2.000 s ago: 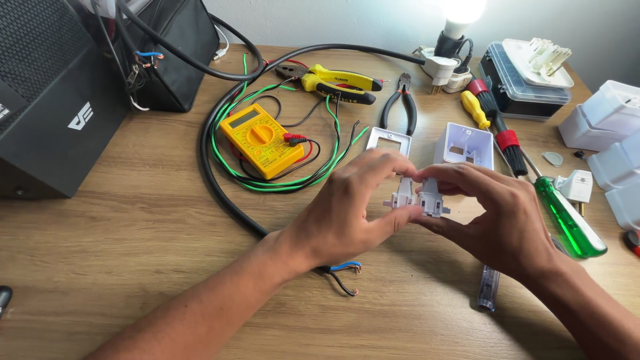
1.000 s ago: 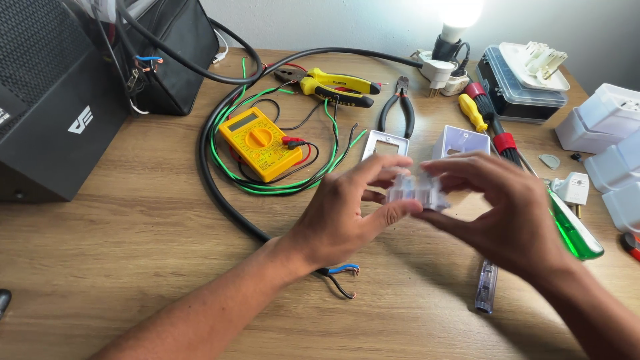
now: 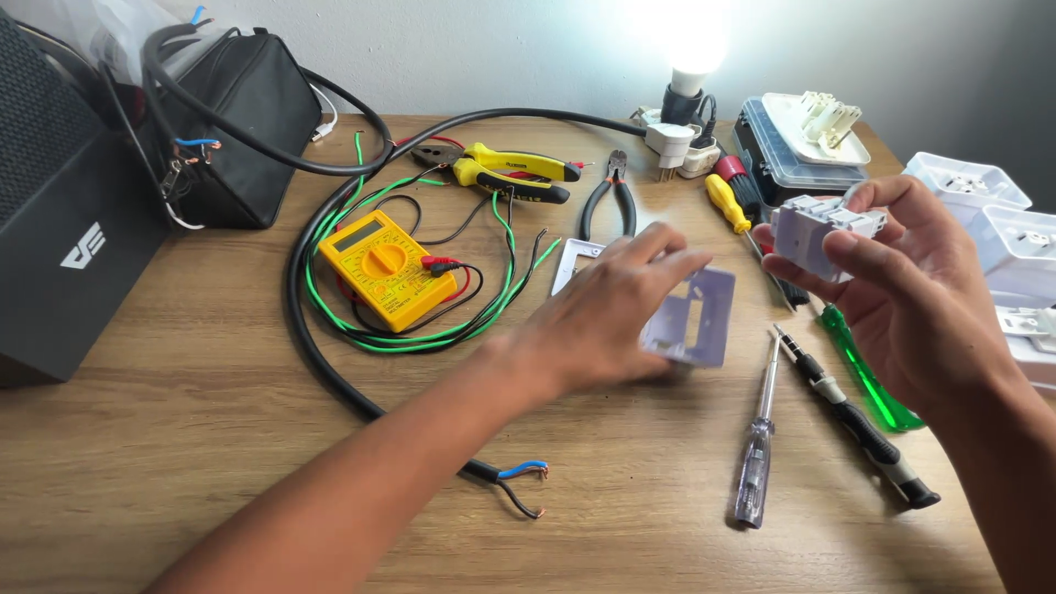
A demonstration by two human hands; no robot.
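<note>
My left hand [image 3: 610, 309] grips a white plastic wall-mount box [image 3: 711, 322], tilted so that its slotted inside shows; the hand is slightly blurred. To the right, my right hand [image 3: 916, 289] holds a white electrical socket or switch module [image 3: 821, 235] between thumb and fingers. A white faceplate frame [image 3: 573, 262] lies partly hidden behind my left hand. Near the front edge, a black cable [image 3: 478, 471] ends in bare blue and black wires. A clear-handled tester screwdriver [image 3: 755, 470] and a black-and-grey screwdriver [image 3: 858, 425] lie between the hands and the front edge.
A yellow multimeter [image 3: 386, 268] sits among coiled green and black wires. Behind are yellow combination pliers [image 3: 503, 172] and diagonal cutters [image 3: 615, 198]. A lit bulb [image 3: 689, 49] stands by plugs at the wall. White boxes [image 3: 1019, 247] and a green screwdriver [image 3: 870, 375] are at right.
My hands, earlier together around the white module, are now apart. My right hand has moved right with the module. My left hand has taken hold of the white box, which stood on the table before.
</note>
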